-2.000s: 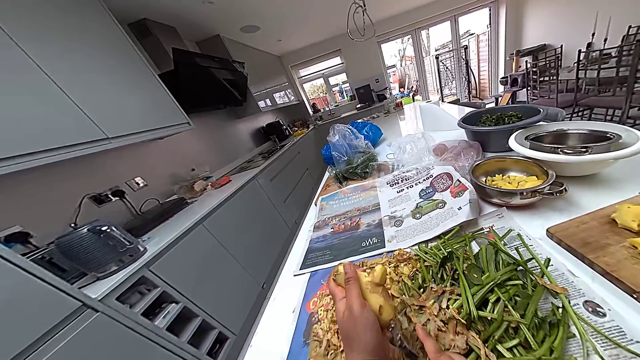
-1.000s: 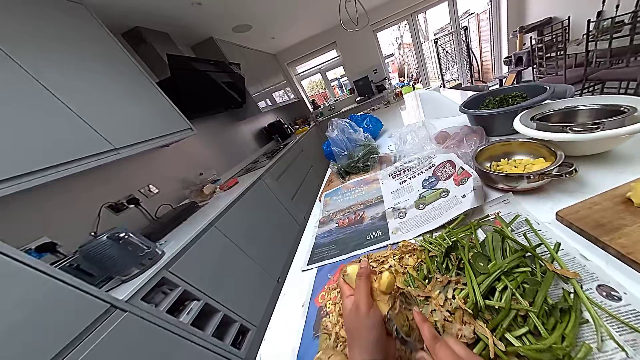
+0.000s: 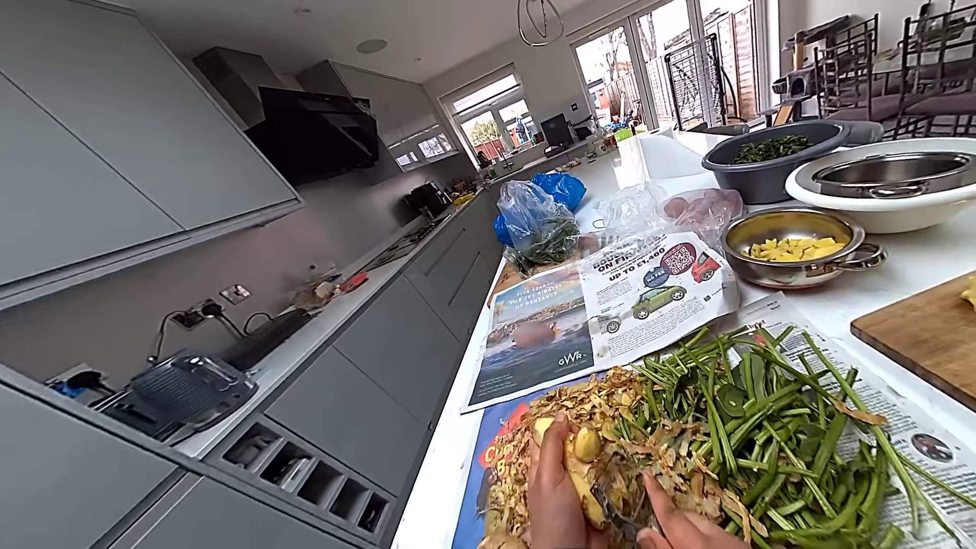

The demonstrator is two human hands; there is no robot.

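Observation:
My left hand [image 3: 555, 488] is closed round a knobbly, partly peeled potato [image 3: 581, 484] that has a small round lobe on top. My right hand [image 3: 675, 522], at the bottom edge, grips a peeler [image 3: 616, 518] with a dark metal head, its blade end close against the potato; the handle is mostly hidden. Both hands are above a heap of brown peelings [image 3: 602, 393]. Cut green stalks [image 3: 793, 435] lie in a pile to the right of the peelings, on spread newspaper [image 3: 926, 435].
Beyond the heap lies a printed newspaper sheet [image 3: 648, 305], with plastic bags [image 3: 534, 217] behind it. To the right are a steel pan of cut yellow pieces [image 3: 797, 248], a white basin [image 3: 884, 202], a grey tub of greens [image 3: 755, 175] and a wooden board [image 3: 930, 328]. Grey cabinets stand left.
The potato has turned in my left hand, and its pale lobe now shows on top. My right hand remains beside it. Between two seconds and one second ago, the view shifted slightly.

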